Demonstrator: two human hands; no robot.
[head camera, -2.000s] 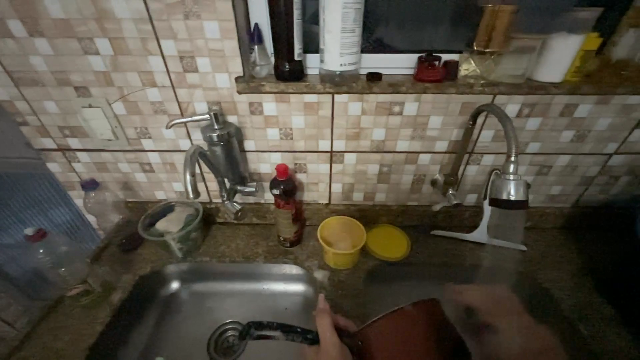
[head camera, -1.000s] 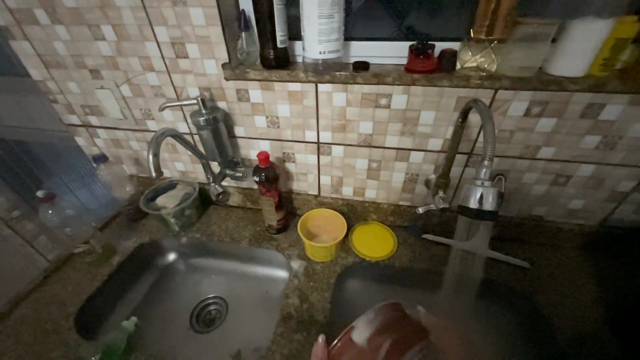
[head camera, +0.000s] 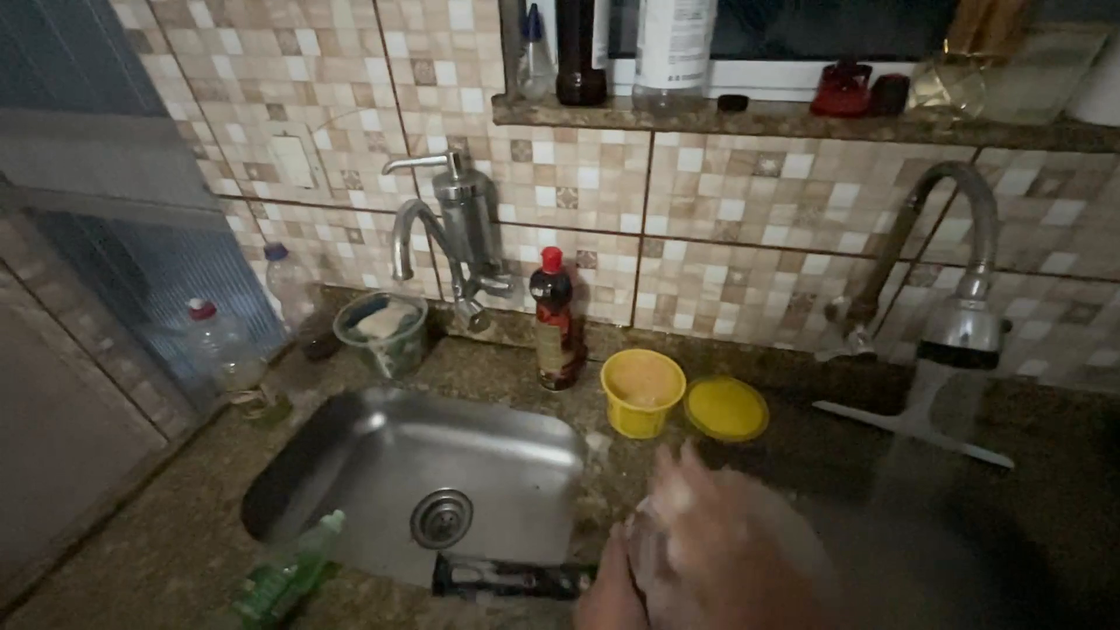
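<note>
A pan's black handle (head camera: 512, 577) points left over the front of the left steel sink. My left hand (head camera: 610, 584) grips the pan where the handle meets its body. Over the pan's body lies my right hand (head camera: 722, 538), blurred, its fingers pointing up and away; whether it holds anything is unclear. The pan's body is mostly hidden by the hands and blur. Just beyond them stand an open yellow tub (head camera: 641, 394) of pale orange paste and its yellow lid (head camera: 726, 409). Water falls from the right faucet's spray head (head camera: 962, 337).
The left sink (head camera: 490, 420) has a drain. Around it stand a green bottle (head camera: 284, 577), a tub with a pale item (head camera: 382, 337), a red-capped dark bottle (head camera: 556, 324) and a chrome faucet (head camera: 416, 227). A squeegee (head camera: 914, 429) lies behind the dark right basin. Bottles line the sill.
The pan's handle, out of sight one second ago, shows again on the left. My right hand has come over the pan's body, whose reddish surface showed earlier. The water still runs.
</note>
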